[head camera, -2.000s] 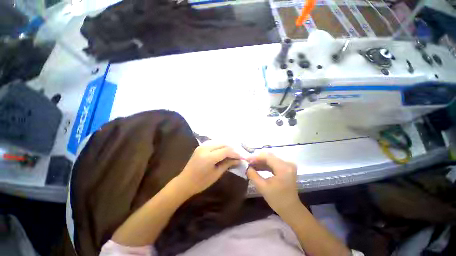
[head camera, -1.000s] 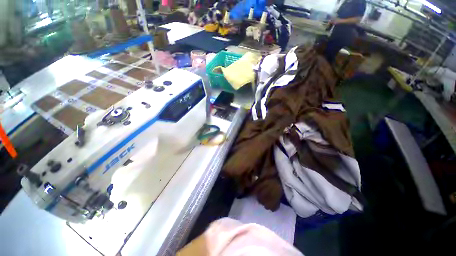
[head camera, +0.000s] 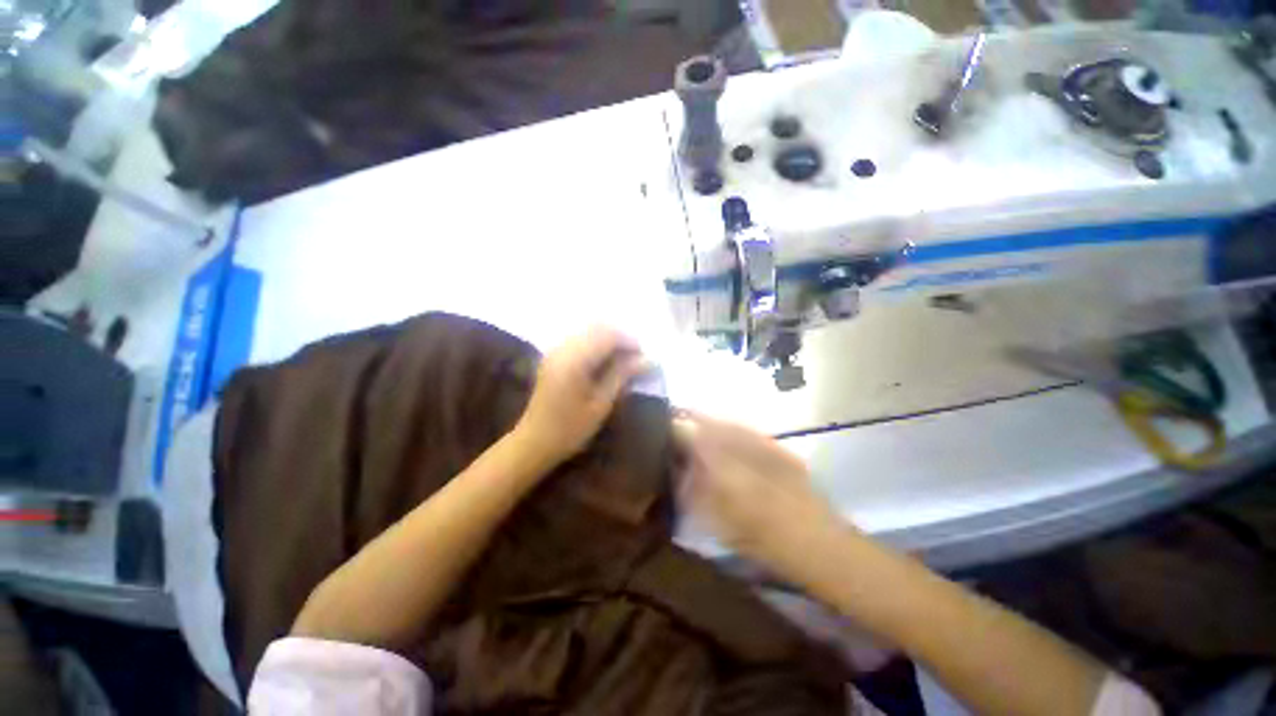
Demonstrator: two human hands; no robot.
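Note:
A large brown garment [head camera: 371,448] with a pale edge on its left lies over the front table edge and my lap. My left hand [head camera: 578,396] pinches the cloth at its upper right corner, where a small pale piece shows. My right hand [head camera: 735,483] is blurred, close to the right of that corner; whether it holds cloth is unclear. Both hands are in front and left of the needle area. The white sewing machine [head camera: 980,280] has a chrome guard [head camera: 757,291] and a presser foot [head camera: 789,375] with no cloth seen under it.
Green and yellow scissors [head camera: 1173,406] lie on the table right of the needle. A dark-brown garment heap [head camera: 420,84] lies behind. A blue strip [head camera: 210,343] and a grey box [head camera: 63,406] are at the left. More brown cloth [head camera: 1161,588] hangs below the table at the right.
The view swung right to a garment pile and returned to the machine. Compared with two seconds ago, the machine looks closer and the hands are slightly apart instead of meeting.

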